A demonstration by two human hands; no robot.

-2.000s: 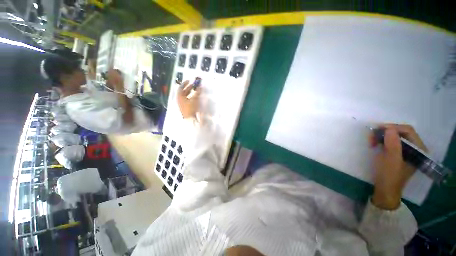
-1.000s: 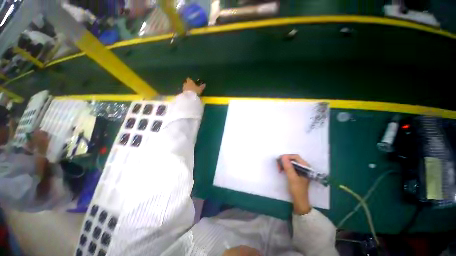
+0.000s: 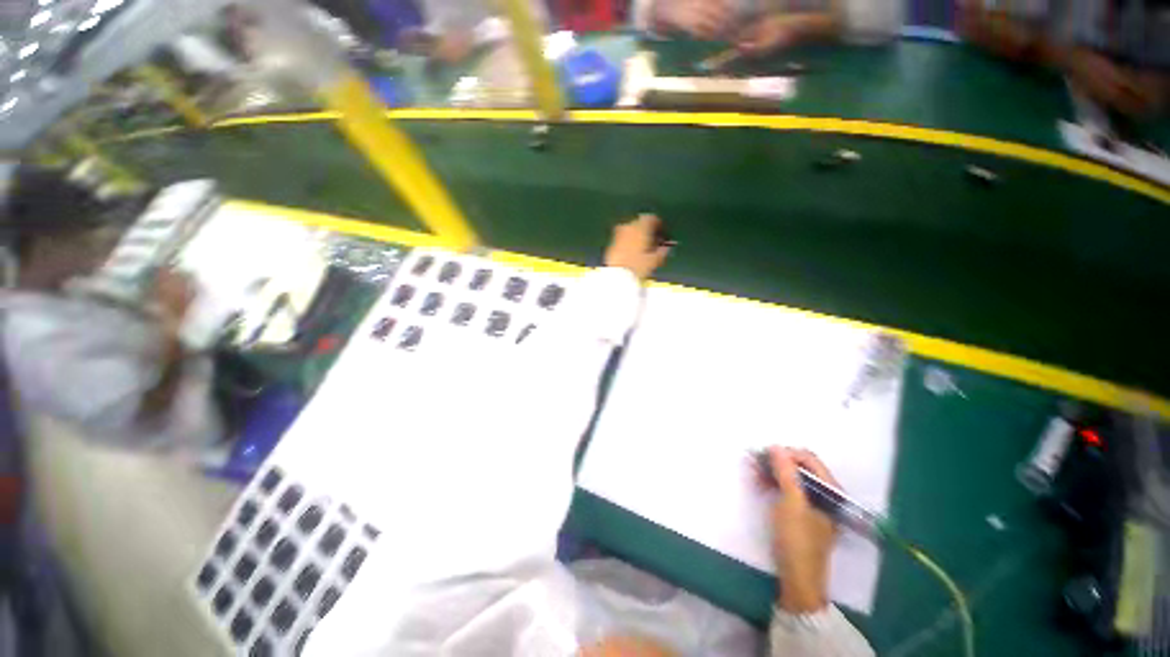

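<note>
My left hand (image 3: 635, 247) is stretched out over the dark green conveyor belt, with a small dark part (image 3: 662, 236) at its fingertips. My right hand (image 3: 801, 520) holds the dark dispensing syringe (image 3: 837, 503) like a pen over the white work sheet (image 3: 719, 385). The green cap and yellow-green air hose (image 3: 951, 588) run from the syringe's rear end. The white parts tray (image 3: 443, 385) lies at the left, with rows of black housings (image 3: 497, 324) at its far end. A second group of black parts (image 3: 263, 587) lies at the lower left.
The conveyor belt (image 3: 744, 218) runs across behind the sheet and carries small parts (image 3: 982, 175). A yellow post (image 3: 408, 173) rises behind the tray. A black controller (image 3: 1091, 513) and pale cylinder (image 3: 1048, 452) are at the right. A person (image 3: 103, 347) sits at the left; other people's hands show across the belt.
My left hand has moved from the tray out over the belt, with the dark part still at its fingers. My right hand keeps the syringe over the sheet. The camera view has turned.
</note>
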